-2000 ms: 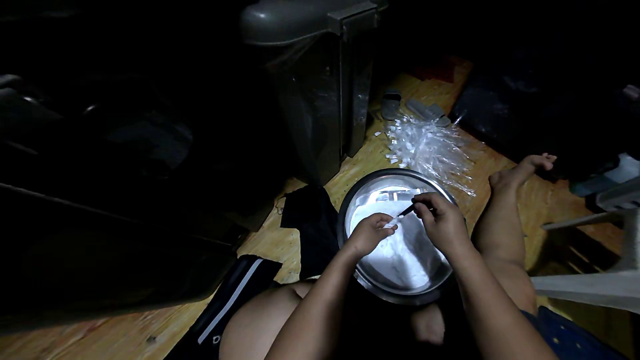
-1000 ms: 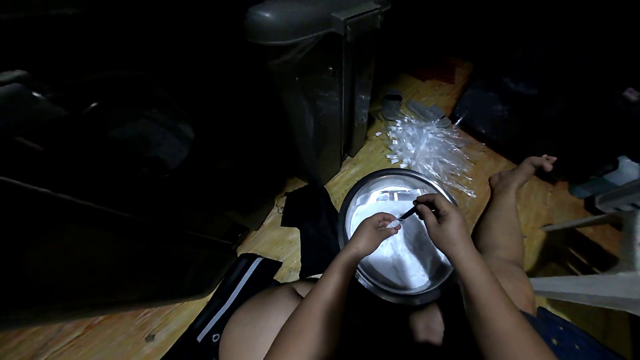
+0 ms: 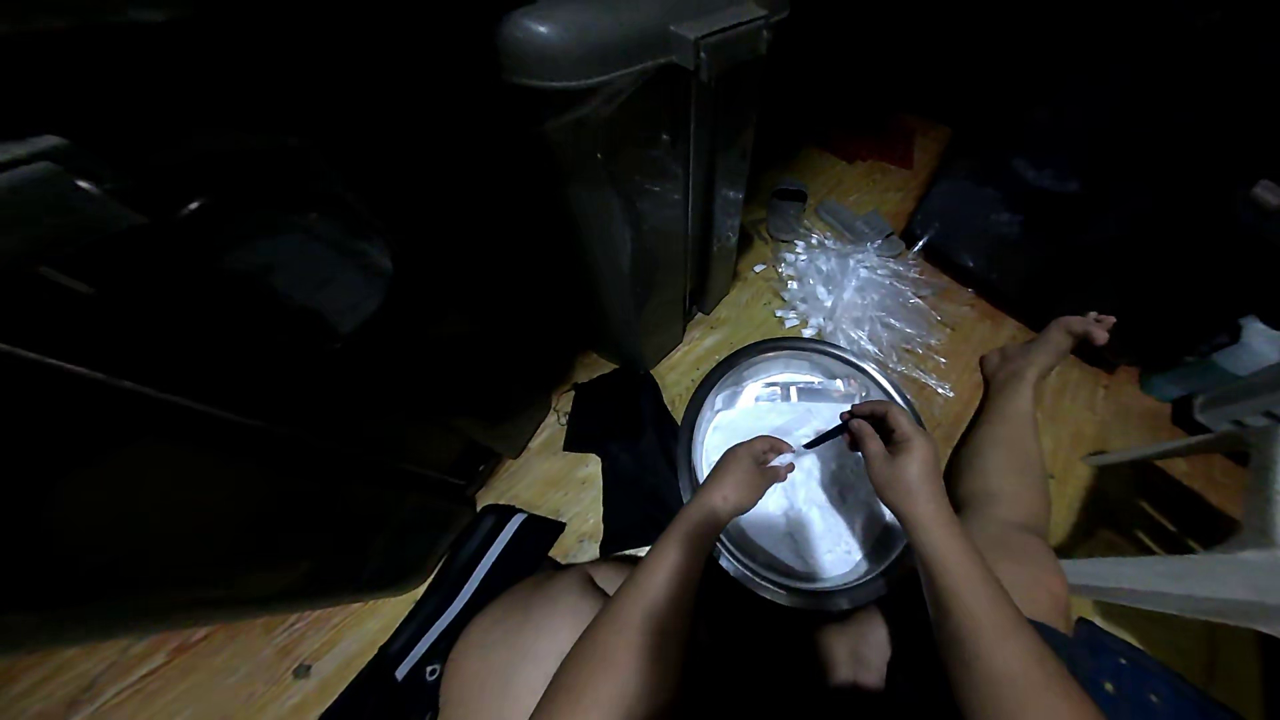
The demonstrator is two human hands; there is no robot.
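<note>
A round metal basin [image 3: 740,555] rests by my lap, with a whitish layer of material [image 3: 815,520] across its bottom. Over its left part, my left hand [image 3: 745,475] pinches a small white piece [image 3: 783,459] between thumb and fingers. My right hand [image 3: 892,450], over the basin's right part, grips a thin dark tool [image 3: 826,435], whose kind I cannot tell. The tool slants down to the left, its tip close beside the white piece; whether they touch is unclear. Beyond the rim lies a pile of clear plastic strips or small bags [image 3: 860,295] with white ends.
Grey slippers [image 3: 862,228] lie behind the plastic pile. A tall grey plastic container [image 3: 640,190] stands beyond the basin to the left. Black cloth [image 3: 635,450] lies left of the basin on the wooden-looking floor. White furniture legs [image 3: 1180,585] are at the right, past my outstretched leg.
</note>
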